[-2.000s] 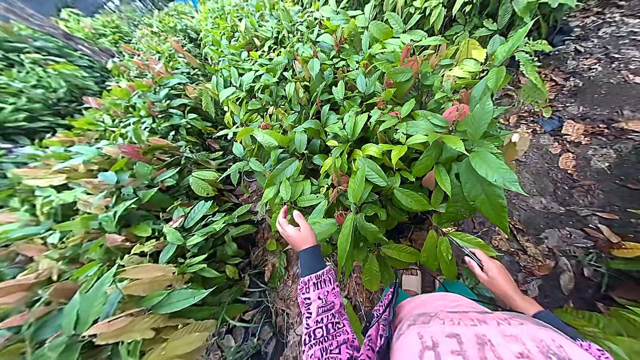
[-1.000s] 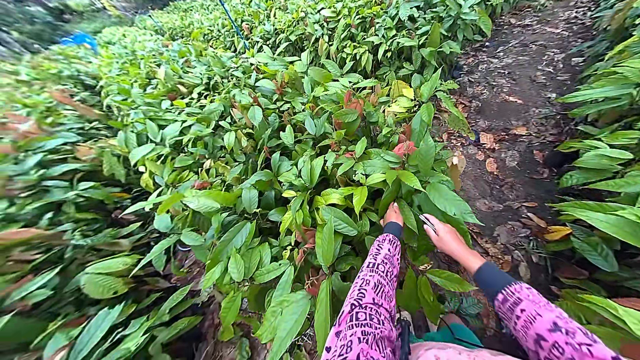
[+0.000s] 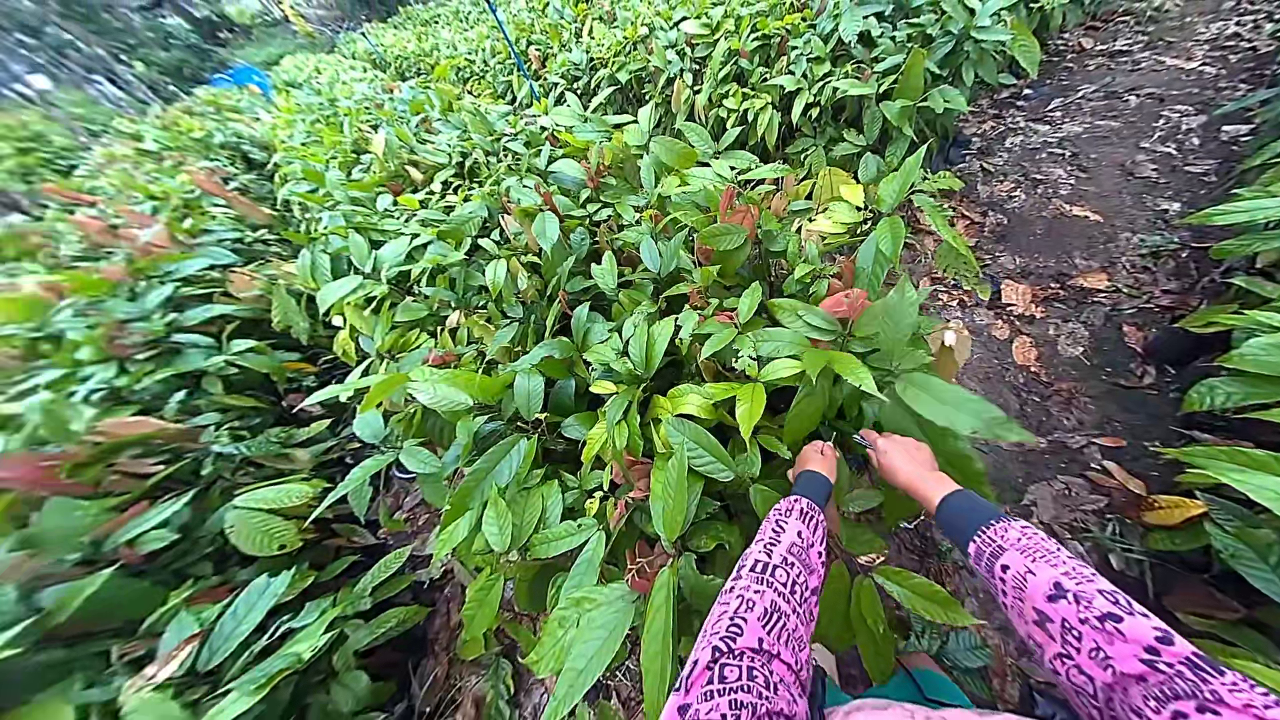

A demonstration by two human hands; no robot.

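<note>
Both of my hands are together among the leaves at the right edge of a dense bed of leafy seedlings (image 3: 620, 340). My left hand (image 3: 816, 461) is closed with its fingertips at a thin stem, mostly hidden by the hand. Just right of it, my right hand (image 3: 903, 462) grips a small, slim metal tool (image 3: 862, 440), whose tip points left toward my left hand. Its kind cannot be told. Broad green leaves (image 3: 955, 405) hang above and around my right hand.
A dirt path (image 3: 1090, 230) strewn with dry leaves runs along the right, with more leafy plants (image 3: 1240, 380) beyond it. A thin blue pole (image 3: 512, 52) stands in the far seedlings. A blue object (image 3: 242, 78) lies at the far left.
My left hand has moved right, away from the left side of the plants, and is now beside my right hand. The tool was in my right hand before too. The view has shifted.
</note>
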